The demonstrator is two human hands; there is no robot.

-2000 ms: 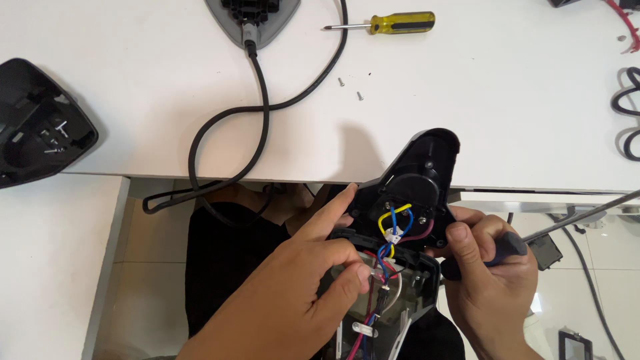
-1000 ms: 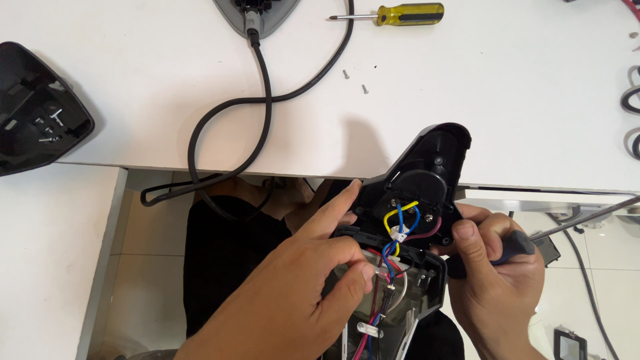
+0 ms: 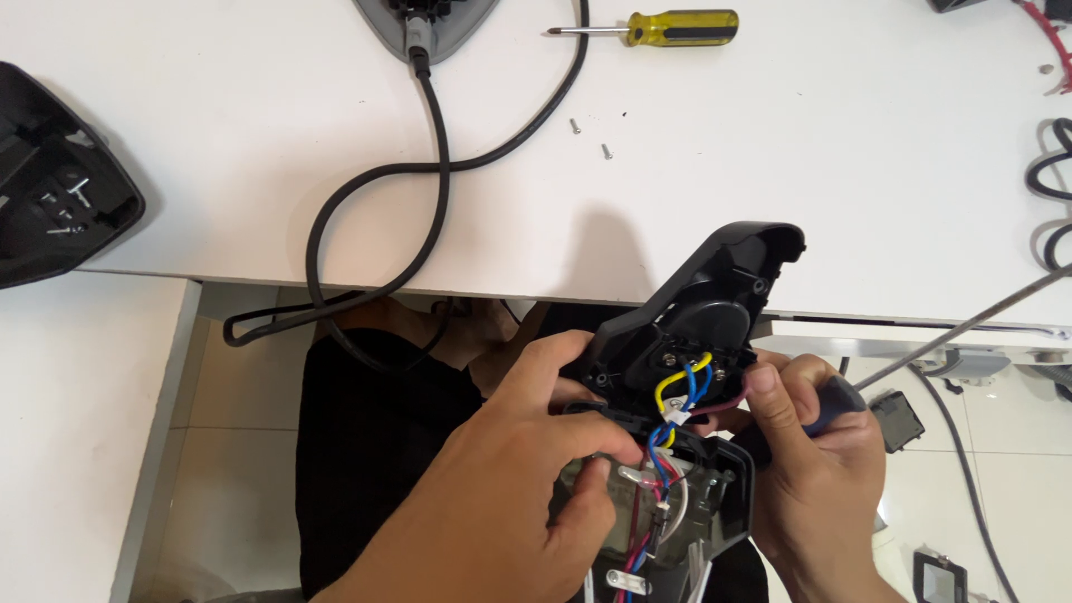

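Note:
My left hand (image 3: pixel 536 469) grips the left edge of a black plastic housing part (image 3: pixel 703 314), its index finger and thumb close to the wires. My right hand (image 3: pixel 825 469) holds the right side of that part and also a long-shaft screwdriver (image 3: pixel 837 406) with a dark handle, whose shaft points up to the right. Yellow and blue wires (image 3: pixel 691 385) run from the part down into an open black device body (image 3: pixel 741 502) with a clear connector cap (image 3: pixel 636 477) and a white tag (image 3: pixel 628 581). The body's lower end is out of view.
On the white table (image 3: pixel 754 167) lie a yellow-handled screwdriver (image 3: pixel 682 28), two small screws (image 3: pixel 607 152), a black cable (image 3: pixel 440 193) plugged into a grey device (image 3: pixel 427 29), and a black shell (image 3: pixel 59 184) holding several screws. Small black-framed items (image 3: pixel 938 578) rest on the tiled floor.
The fingers of my left hand have shifted: the index finger, stretched out along the housing before, is now bent around its edge. My right hand keeps its hold.

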